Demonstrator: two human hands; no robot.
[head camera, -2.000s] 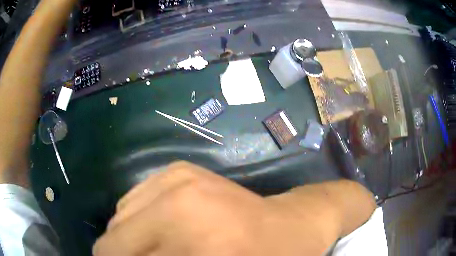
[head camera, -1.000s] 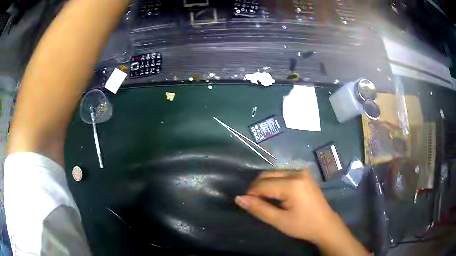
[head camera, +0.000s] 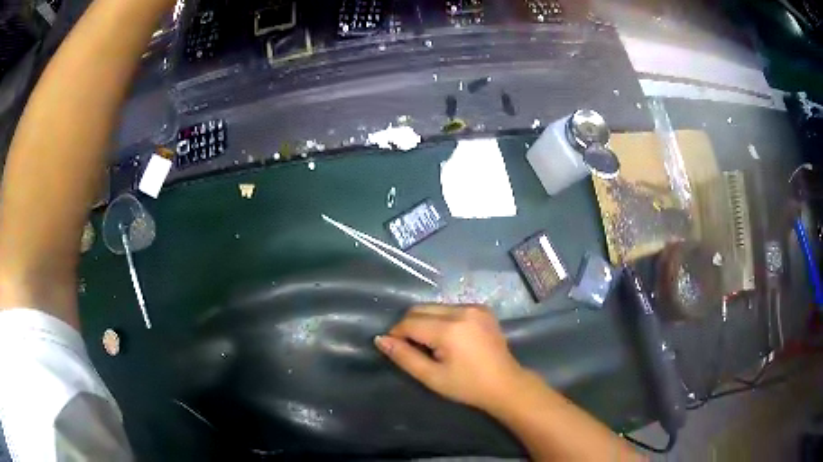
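My right hand (head camera: 456, 354) rests low over the dark green mat (head camera: 271, 244), fingers curled with thumb and forefinger tips close together; no held object shows, and the palm side is hidden. My left arm reaches up along the left side, and its hand is cut off by the top edge. Silver tweezers (head camera: 379, 248) lie on the mat above my right hand. A small battery or label plate (head camera: 415, 224) lies just above them. A brown-and-white block (head camera: 540, 264) lies further right, beside a small translucent piece (head camera: 592, 279).
A white paper piece (head camera: 478, 179) and a white dispenser bottle (head camera: 558, 158) stand behind. A clear dish (head camera: 128, 224) with a white stick is at left. A keypad (head camera: 202, 141) lies on the grey shelf (head camera: 298, 108). A dark wand (head camera: 654, 361) with cable is at right.
Since two seconds ago, my right hand has drawn back from close to the camera to the mat. Since one second ago the view has shifted; the tweezers and parts keep their places.
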